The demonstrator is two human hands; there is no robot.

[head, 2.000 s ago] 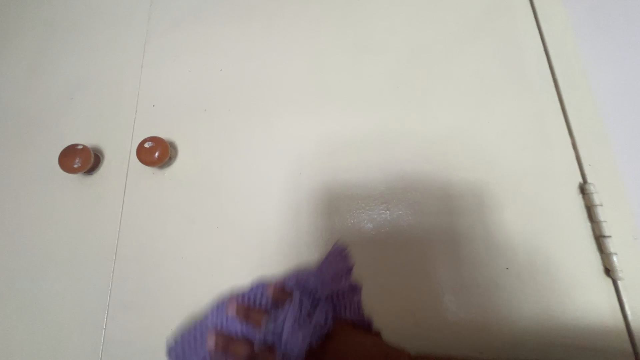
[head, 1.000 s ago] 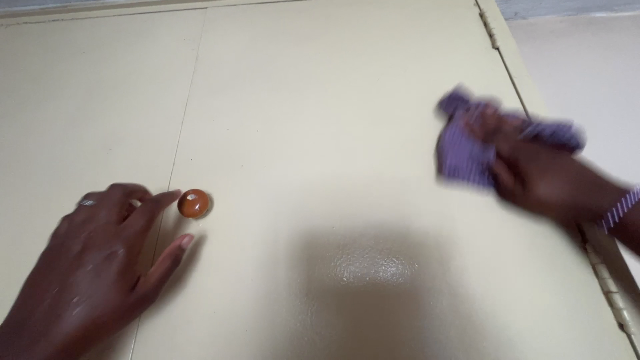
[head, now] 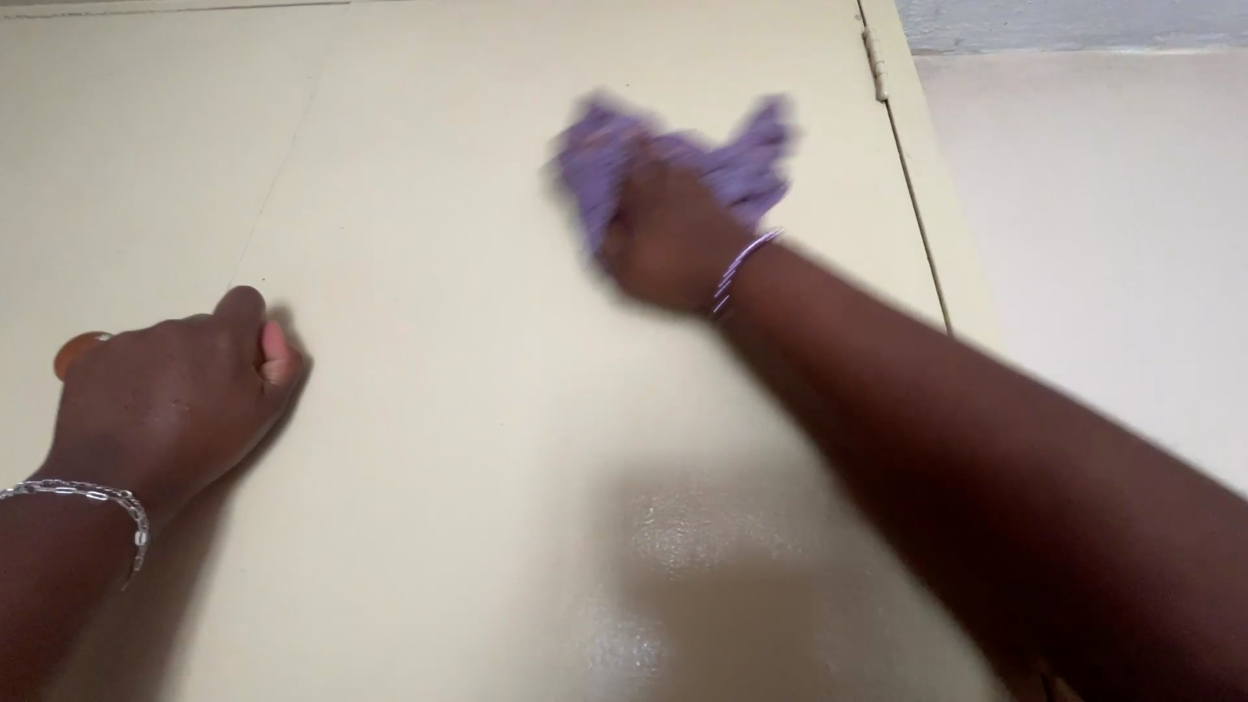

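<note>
My right hand (head: 673, 229) is shut on a purple cloth (head: 756, 175), pressed to the upper part of the cream cabinet door (head: 468, 409); both hand and cloth are blurred. At the left, my left hand (head: 175, 390) is closed at the seam between two doors, its fingers bent around something that it covers, where a round knob stood a second ago. Another round brown knob (head: 78, 356) shows just beyond its knuckles. My right wrist bears a striped bracelet, my left a silver chain.
A metal hinge (head: 876, 63) is set in the door's right edge near the top. To the right of the cabinet frame runs a pale wall (head: 1102, 214), with a grey band above it. My shadow and glossy reflections lie on the lower door.
My left hand, open beside the right-hand knob a second ago, has closed over that spot. My right hand has moved left across the door with the cloth.
</note>
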